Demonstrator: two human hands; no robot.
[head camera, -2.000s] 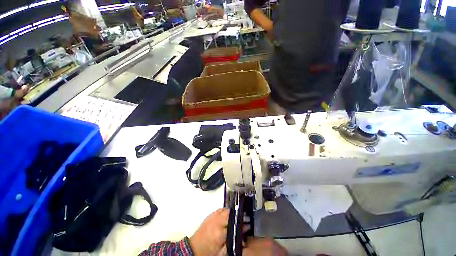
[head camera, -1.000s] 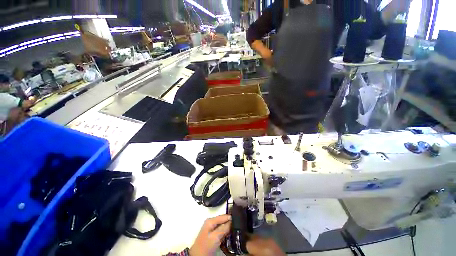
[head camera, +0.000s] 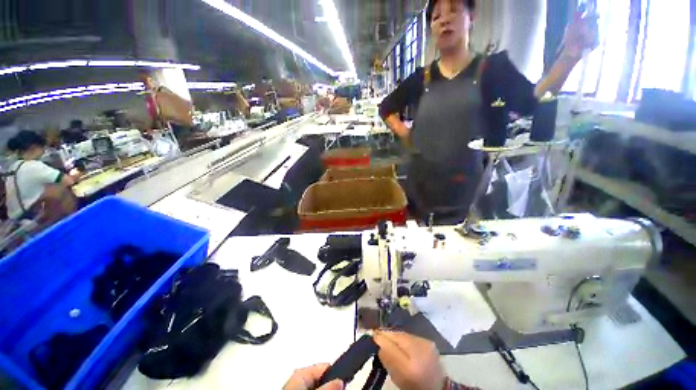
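Note:
A black strap piece (head camera: 352, 359) is held between my hands in front of the sewing machine. My left hand (head camera: 311, 378), cut off by the bottom edge, grips its lower left end. My right hand (head camera: 410, 361) holds its upper right end, close below the needle area. The white sewing machine (head camera: 504, 263) stands to the right. The strap is clear of the presser foot (head camera: 386, 306), as far as I can see. A dark strip hangs below my right hand.
A blue bin (head camera: 194, 251) with black pieces is at left, beside a heap of black pieces (head camera: 191, 335). Black loops (head camera: 339, 283) lie behind the machine head. Dark snips (head camera: 510, 356) lie at right. Cartons (head camera: 351, 199) and a standing person (head camera: 450, 129) are behind the table.
The black piece has come out from under the needle towards me, and my hands have moved down with it. The view has tilted up, and the standing person's raised arm now shows.

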